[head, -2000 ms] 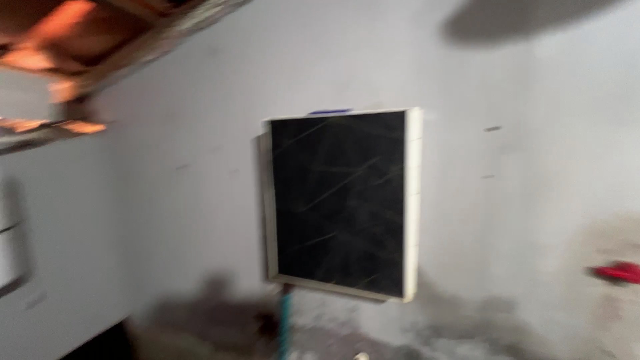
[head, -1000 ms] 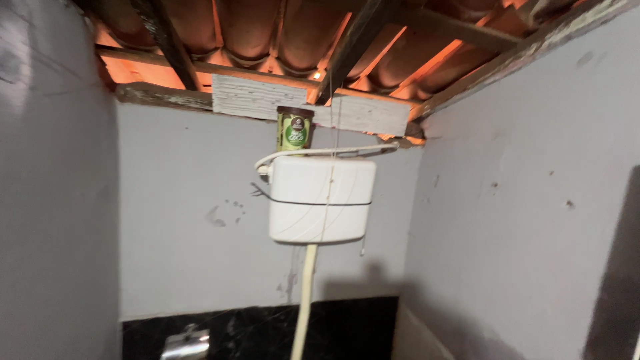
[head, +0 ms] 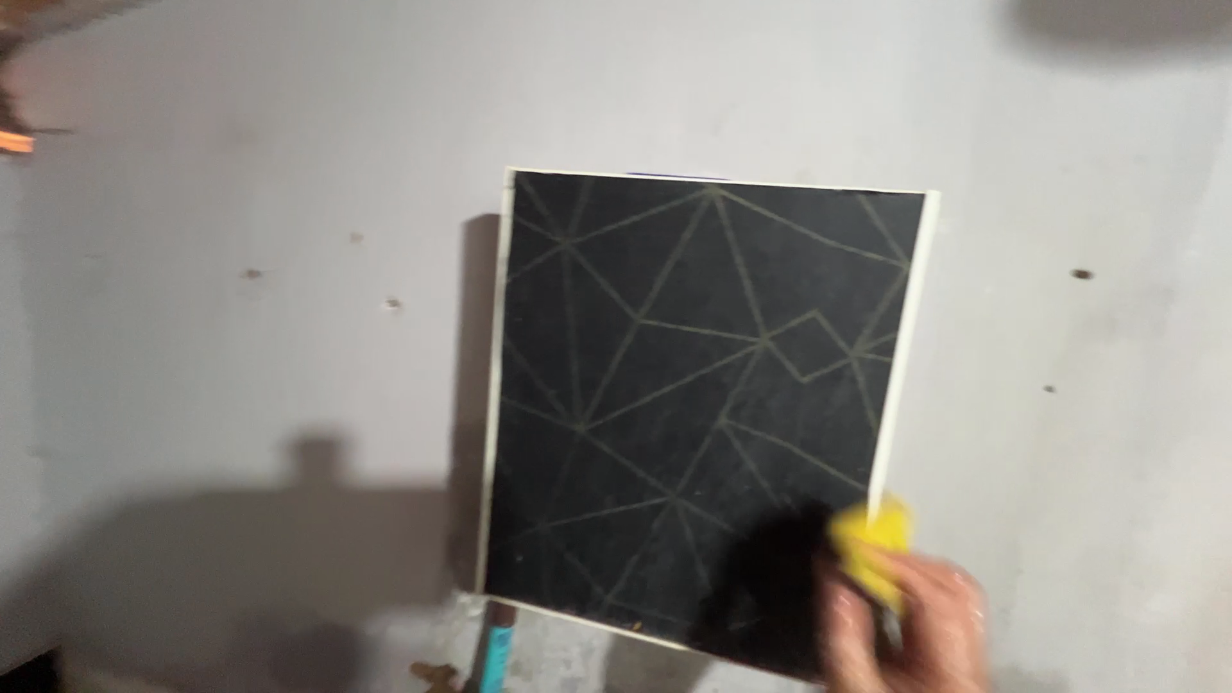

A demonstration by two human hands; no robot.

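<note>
My right hand [head: 910, 616], at the lower right, grips a yellow sponge or cloth [head: 876, 544] and is blurred by motion. The yellow piece touches the lower right edge of a wall-mounted cabinet or panel [head: 693, 385], which has a black front with pale geometric lines and a white rim. The hand covers the panel's bottom right corner and casts a dark shadow on the front. My left hand is out of view.
Around the panel is a grey wall [head: 241, 385] with small holes and large shadows. A turquoise handle or pole [head: 497, 659] stands below the panel's left corner. Something blue barely shows along its top edge.
The view has swung from the white cistern under the roof tiles back to the black panel. My right hand with the yellow piece is now in view; neither earlier frame shows it.
</note>
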